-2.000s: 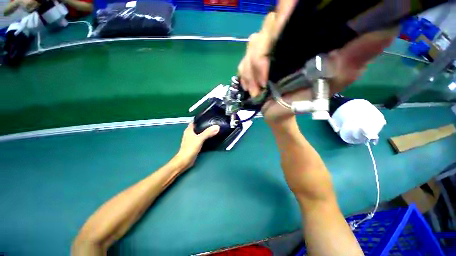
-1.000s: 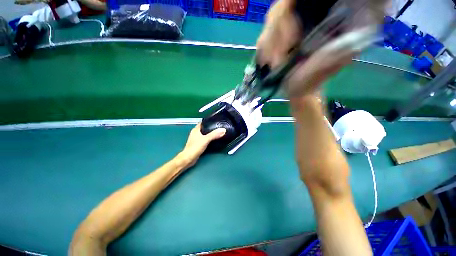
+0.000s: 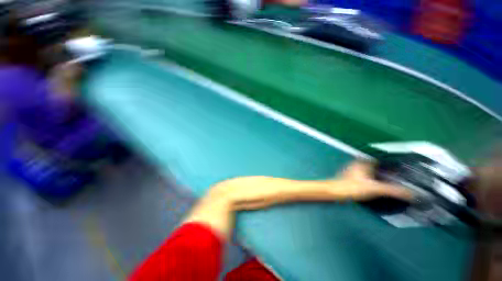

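The white-and-black security camera unit (image 3: 435, 178) lies on the bench top (image 3: 308, 236) at the right, strongly blurred. My left hand (image 3: 374, 184) reaches in from the left and holds its black body, with the thumb on top. The white shell and a flat white antenna show around the black part. A blurred skin-toned patch at the right edge may be my right hand (image 3: 491, 189); its fingers and what they hold cannot be made out. The screwdriver cannot be told apart there.
The green conveyor belt (image 3: 330, 93) with its pale edge runs beyond the bench. A black plastic-wrapped bundle (image 3: 341, 30) lies across it. Blue and red crates (image 3: 440, 21) stand at the top right. A person in purple (image 3: 38, 104) sits at the left beside the bench end.
The view has swung left and blurred, so the camera unit now appears far right. My left hand stays on it. My right hand has gone almost out of the picture.
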